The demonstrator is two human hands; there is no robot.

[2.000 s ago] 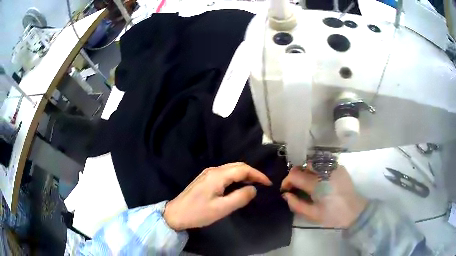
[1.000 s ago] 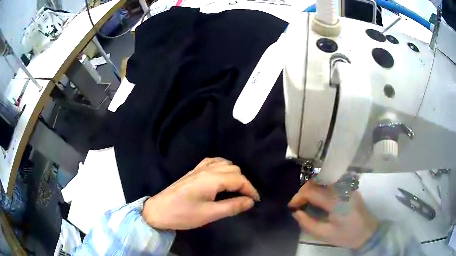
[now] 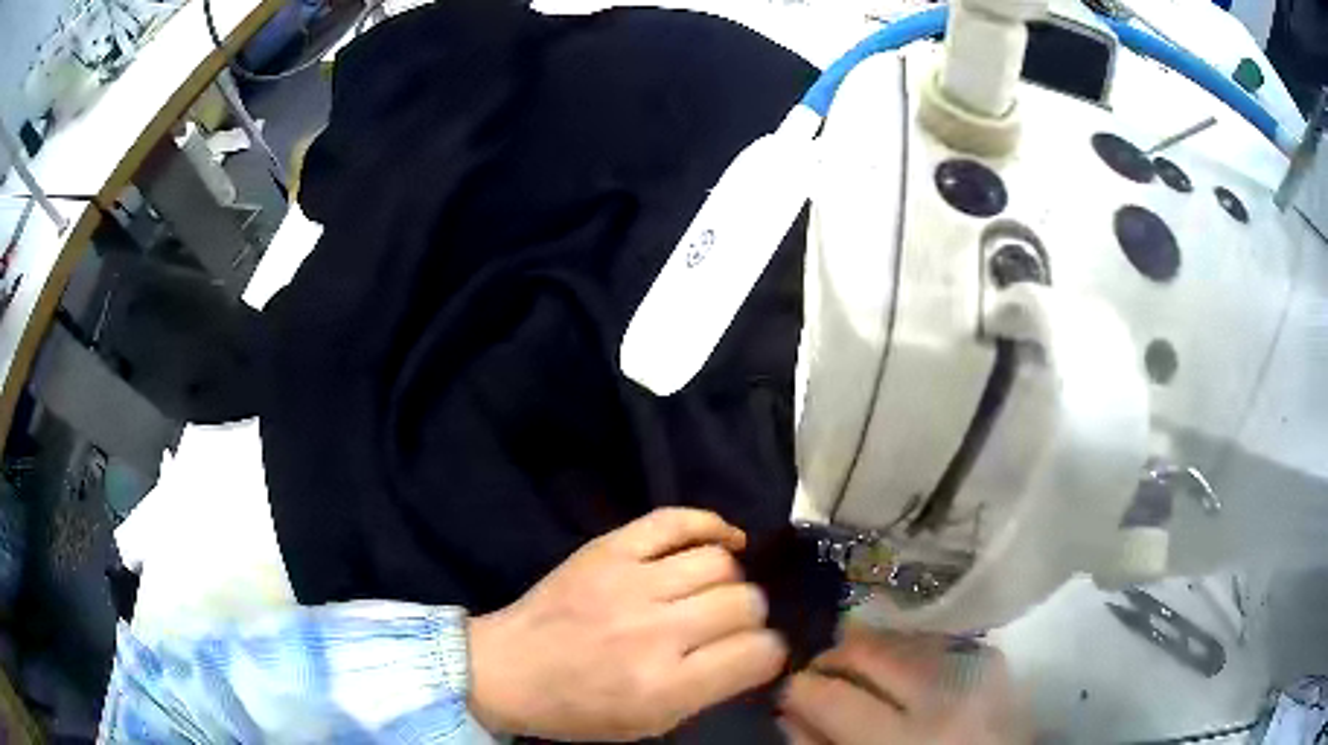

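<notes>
A large black cloth (image 3: 495,291) lies spread left of the white sewing machine head (image 3: 932,320). My left hand (image 3: 634,633) has its fingers curled on the cloth, pinching its edge just in front of the presser foot area (image 3: 888,560). My right hand (image 3: 888,691) is beside it, blurred and partly cut off by the lower edge; its fingertips meet the same cloth edge close to my left fingertips. The machine head hides the needle.
A white paddle-shaped lamp (image 3: 714,269) on a blue tube lies over the cloth. Dark thread snips (image 3: 1168,633) lie right of the needle area. White cloth or paper (image 3: 219,510) shows at the left. Another table edge (image 3: 124,160) runs along the far left.
The view has shifted, and the machine head looks larger. My left hand has moved right and forward, its fingers now curled on the cloth edge close to my right fingers.
</notes>
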